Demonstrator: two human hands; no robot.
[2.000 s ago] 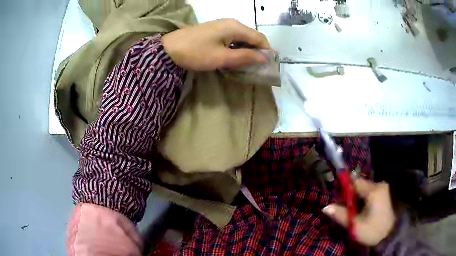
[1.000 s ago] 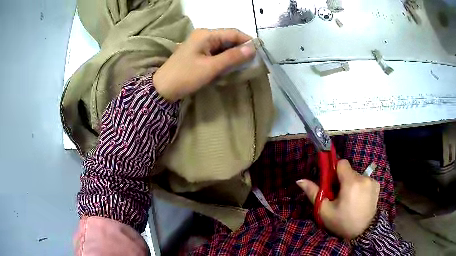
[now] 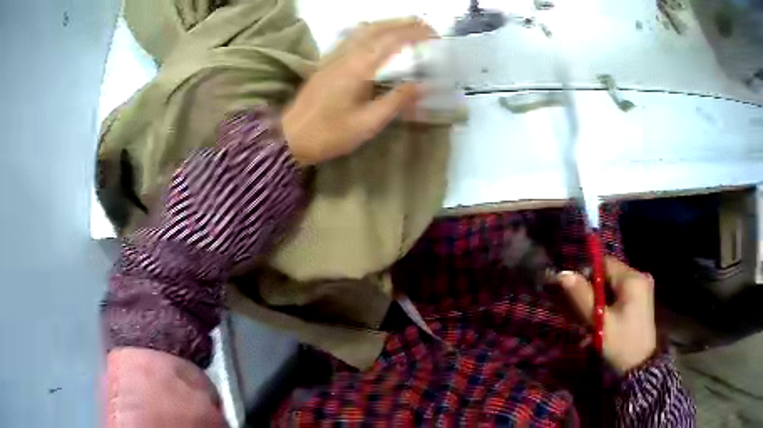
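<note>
The khaki garment (image 3: 360, 209) lies bunched over the table's left part and hangs over the front edge onto the lap. My left hand (image 3: 347, 96) is at its upper right edge, thumb and fingers around a blurred pale piece at that edge; the exact grip is unclear. My right hand (image 3: 623, 313) holds the red-handled shears (image 3: 597, 280), right of the garment. Their blurred blades point up over the white table (image 3: 519, 159), apart from the cloth. A khaki strip (image 3: 347, 330) hangs below the garment body.
Small khaki scraps (image 3: 617, 94) lie on the table behind the blades. Blurred metal machine parts (image 3: 478, 18) show at the top. The plaid apron (image 3: 494, 334) covers the lap, with a thin pale strip (image 3: 414, 316) on it. A dark space is under the table at right.
The shears have moved right, away from the garment's edge, and now point nearly straight up. My right hand has moved slightly right. My left hand remains at the cloth's upper edge, slightly higher.
</note>
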